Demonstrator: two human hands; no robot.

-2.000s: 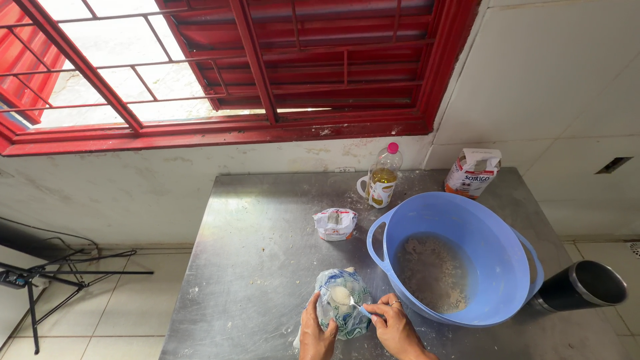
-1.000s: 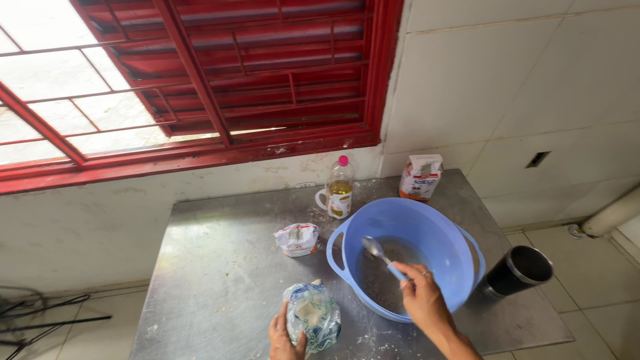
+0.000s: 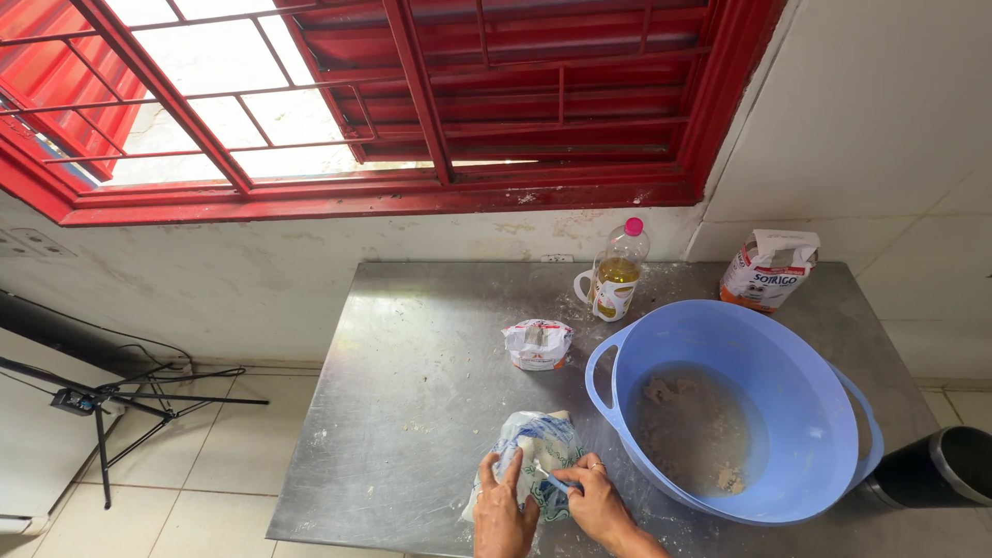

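A clear plastic bag with blue and green print (image 3: pixel 531 446), holding a whitish substance, lies near the front edge of the steel table. My left hand (image 3: pixel 502 508) rests on the bag's near left side with its fingers spread. In my right hand (image 3: pixel 597 500) is a spoon with a blue handle (image 3: pixel 559 482); its bowl is down in the bag's mouth and hidden. Just right of my hands stands a large blue plastic tub (image 3: pixel 728 325) with two handles. Cloudy water with pale clumps (image 3: pixel 694 430) covers its bottom.
Behind the bag is a small open paper packet (image 3: pixel 538 345) on the steel table (image 3: pixel 387 403). An oil bottle with a pink cap (image 3: pixel 618 279) and a flour bag (image 3: pixel 769 271) stand along the back. A black tumbler (image 3: pixel 930 469) is right of the tub. A black tripod (image 3: pixel 116 399) stands on the floor, left.
My right hand with the spoon has moved left from over the tub back to the plastic bag. My left hand stays at the bag. The view has shifted.
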